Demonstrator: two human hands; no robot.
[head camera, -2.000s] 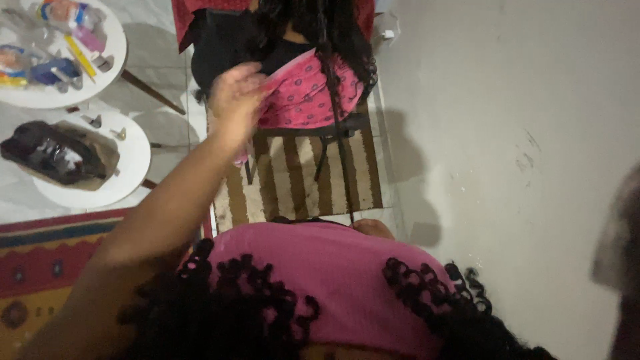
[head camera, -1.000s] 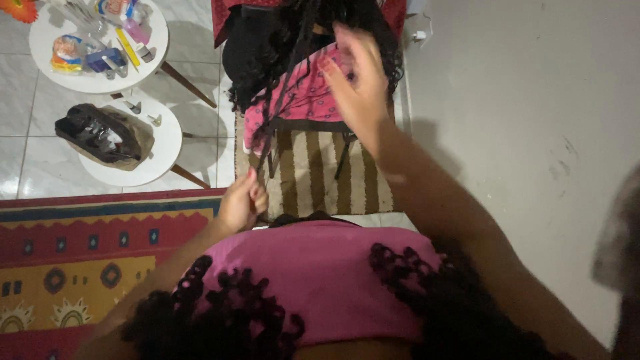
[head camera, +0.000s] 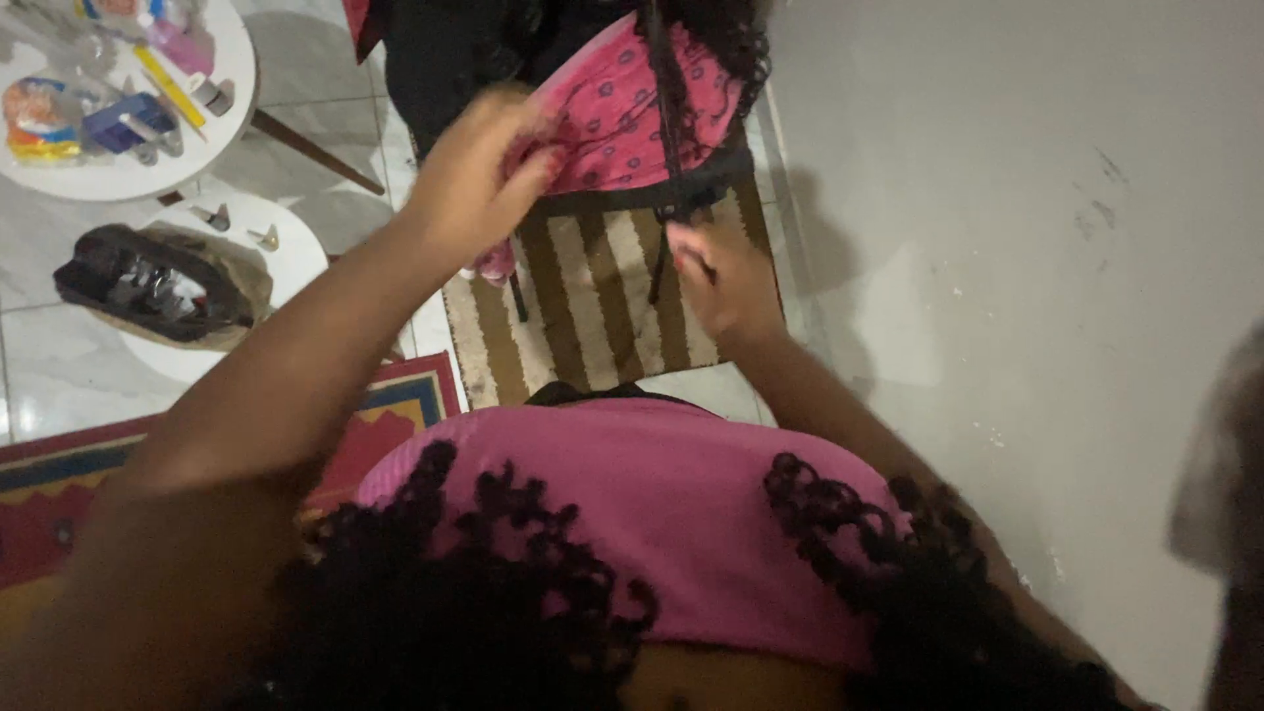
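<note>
A long dark strand of hair (head camera: 671, 128) hangs from the head of a seated person, whose back is partly in view at the top. My right hand (head camera: 726, 281) is closed around its lower end, above a striped mat. To the left, my left hand (head camera: 484, 168) is raised beside a pink patterned cloth (head camera: 612, 123) that lies over the person's back. Its thumb stands apart from the blurred fingers, and no strand shows clearly in it. Curly dark hair (head camera: 746, 49) hangs at the cloth's right. The person's head is out of view.
Two round white tables stand at the left. The upper one (head camera: 232, 99) holds packets, a yellow comb-like item (head camera: 170, 87) and a blue item (head camera: 128, 123). On the lower one (head camera: 296, 232) lie a dark plastic bag (head camera: 158, 281) and small clips (head camera: 267, 237). A grey wall (head camera: 987, 197) rises at the right.
A second ago my left hand held the strand low and my right hand was raised near the hair. Now my right hand holds the strand low and my left hand is up beside the cloth.
</note>
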